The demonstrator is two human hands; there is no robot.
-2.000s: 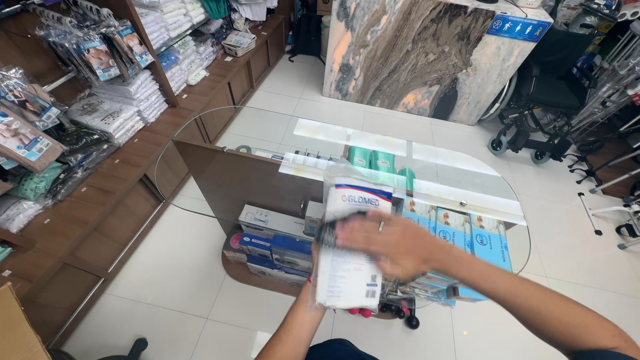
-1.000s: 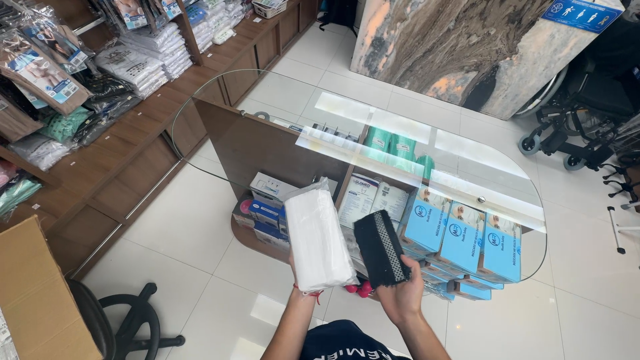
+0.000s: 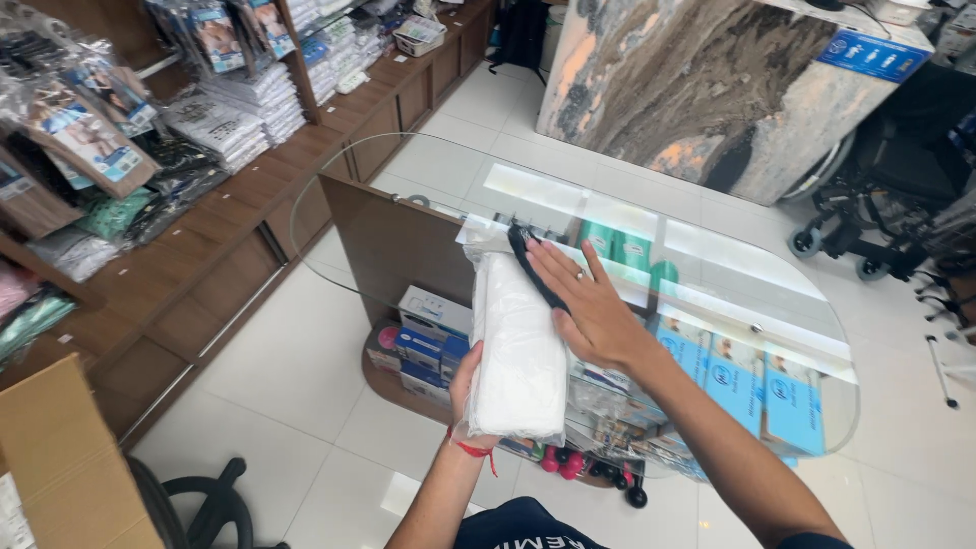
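My left hand (image 3: 467, 396), with a red string bracelet at the wrist, holds a white package in clear plastic (image 3: 522, 351) from its left side and underneath. The package is tilted slightly, its plain white face up. At its upper right edge my right hand (image 3: 591, 305), with a ring on one finger, presses a folded black cloth (image 3: 540, 271) against the plastic. The palm lies over part of the cloth, and the thumb's grip is hidden. Both hands are above the near edge of the oval glass-topped table (image 3: 427, 164).
Blue boxes (image 3: 732, 381), small boxes (image 3: 435, 313) and green packs (image 3: 631, 248) stand beneath the glass. Wooden shelves (image 3: 252, 198) with bagged garments run along the left. A cardboard box (image 3: 76, 457) and chair base (image 3: 210, 496) are at lower left; a wheelchair (image 3: 877, 183) stands at right.
A second ago the black cloth was held apart, to the right of the package. My right hand has brought it over against the package's upper right edge. The left hand still holds the package.
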